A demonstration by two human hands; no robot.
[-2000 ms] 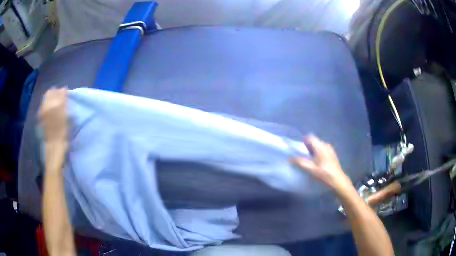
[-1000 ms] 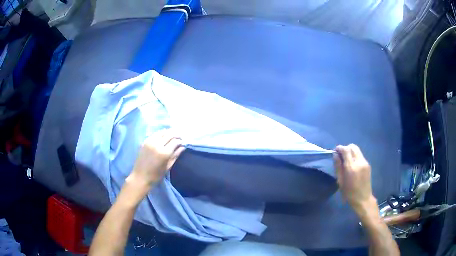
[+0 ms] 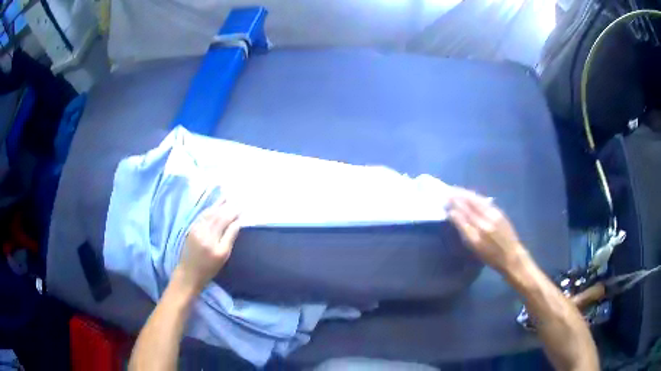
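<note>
A light blue shirt (image 3: pixel 145 217) lies across the dark blue-grey pressing table (image 3: pixel 406 101). Its sleeve (image 3: pixel 319 190) is spread nearly flat along the narrow padded board (image 3: pixel 348 261) and looks white under glare. My left hand (image 3: pixel 210 243) pinches the sleeve's lower edge near the bunched body of the shirt. My right hand (image 3: pixel 482 221), slightly blurred, is on the sleeve's far right end; its fingertips seem to hold the cloth. More shirt cloth lies bunched below the board.
The steam iron (image 3: pixel 572 297) with its wooden handle (image 3: pixel 585 296) is at the right edge, with a cord and yellowish hose (image 3: pixel 585 109). A blue bar (image 3: pixel 217 80) lies upper left. A dark phone-like object (image 3: pixel 94 269) and red stool (image 3: pixel 98 344) are lower left.
The sleeve has gone from a narrowing, folded shape to a wider, flatter strip with a straight lower edge. My right hand has turned and lies flatter over the sleeve end.
</note>
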